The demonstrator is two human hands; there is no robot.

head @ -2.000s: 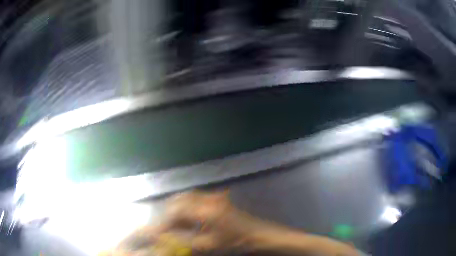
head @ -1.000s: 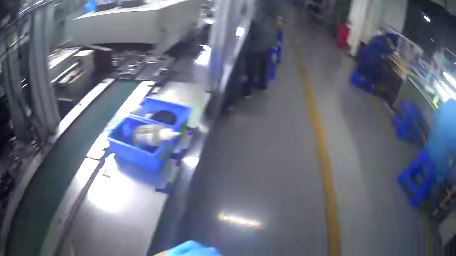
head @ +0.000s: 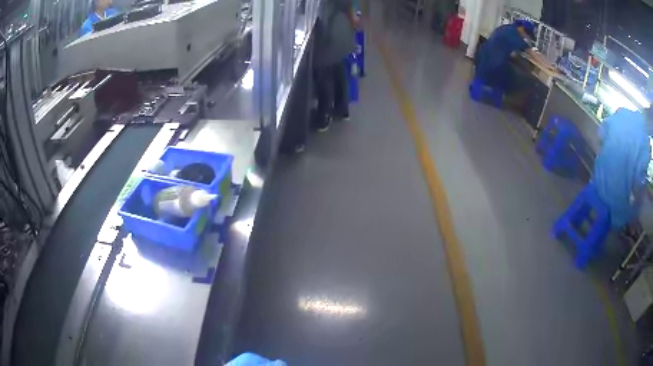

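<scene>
Neither of my hands is in view; only a light blue patch of cloth point(head: 254, 359) shows at the bottom edge. A blue parts bin point(head: 159, 232) stands on the steel bench, and a whitish bottle point(head: 179, 202) with a pointed tip lies in it. A second blue bin point(head: 223, 171) sits right behind it with a round black thing point(head: 196, 173) inside. The dark green conveyor belt point(head: 79, 207) runs along the left of the bins.
Steel bench point(head: 168, 314) with glare; machinery point(head: 157, 39) behind. A grey floor aisle has a yellow line point(head: 429, 171). A standing person point(head: 335, 57) is beyond the bench. At right, people sit at another bench, with blue stools point(head: 587, 221).
The view has swung right from the belt to the aisle, then a little further right; bins now lie further left. The bare hand seen two seconds ago is out of view.
</scene>
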